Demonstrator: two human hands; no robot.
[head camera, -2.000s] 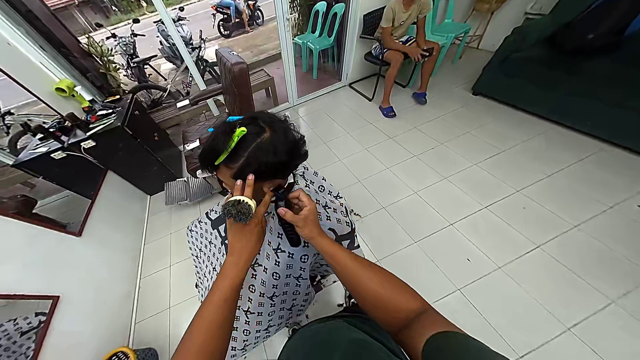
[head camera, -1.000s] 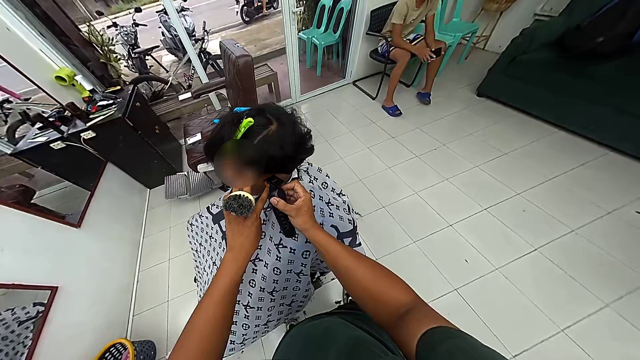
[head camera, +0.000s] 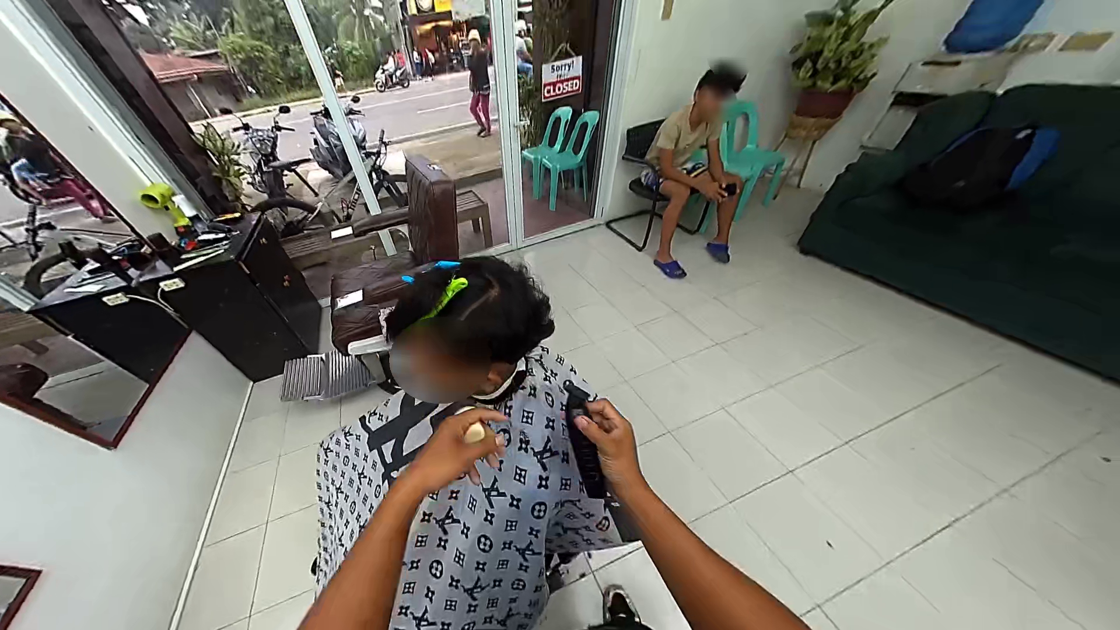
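A person sits in front of me under a patterned barber's cape (head camera: 481, 525), with green and blue hair clips (head camera: 448, 296) in their dark hair (head camera: 503, 306). My right hand (head camera: 610, 437) grips a black hair clipper (head camera: 584, 442), head up, at the cape's right side, apart from the hair. My left hand (head camera: 459, 451) is over the chest of the cape, below the chin, its fingers curled around a brush with a pale handle end (head camera: 475, 432). The bristles are hidden from view.
Behind the seated person stands a brown barber chair (head camera: 433, 210) with a metal footrest (head camera: 325, 376). Black cabinets (head camera: 254, 297) with tools line the left wall. Another person (head camera: 691, 157) sits near green plastic chairs (head camera: 748, 157). A dark green sofa (head camera: 962, 262) is at the right.
Both hands have drawn back from the seated person's head and neck and moved apart. The clipper, earlier beside the neck, is now lower and to the right. The view has tilted up.
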